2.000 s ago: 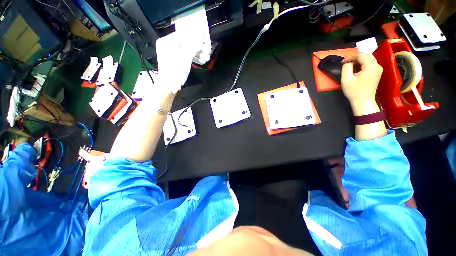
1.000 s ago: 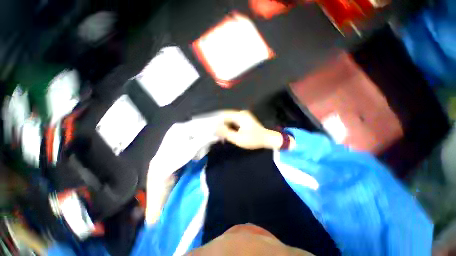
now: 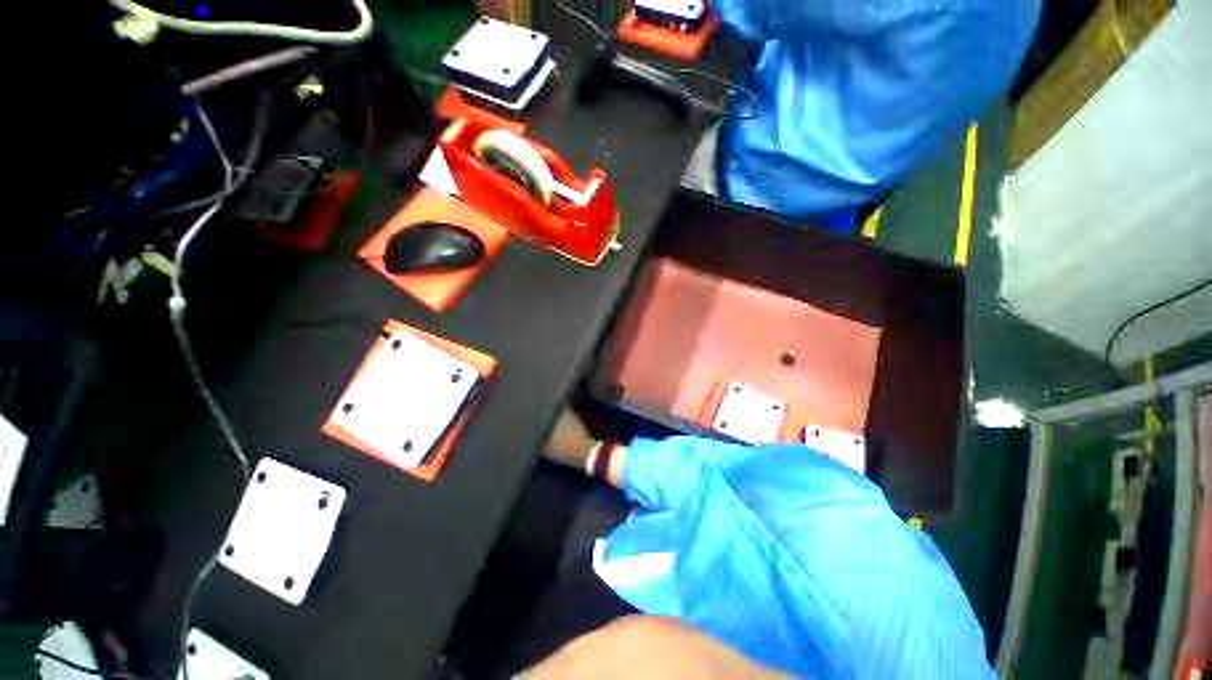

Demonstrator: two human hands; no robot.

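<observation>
A white square device with dark corner feet lies on an orange-red pad on the black bench. Another white device lies nearer the lower left, with a thin cable along its edge. My right hand is small and mostly hidden at the bench edge; only its wrist side shows, with a dark red wristband. Its fingers cannot be seen. My left hand is not in view.
A black bin with a pink sheet and white devices stands right of the bench. A red tape dispenser, a black mouse and stacked devices are at the back. A person in a blue smock is behind the bin.
The view has swung right, bringing the bin and tape dispenser fully in. My hands, close together before, have parted from view: the left is gone and the right is at the bench edge.
</observation>
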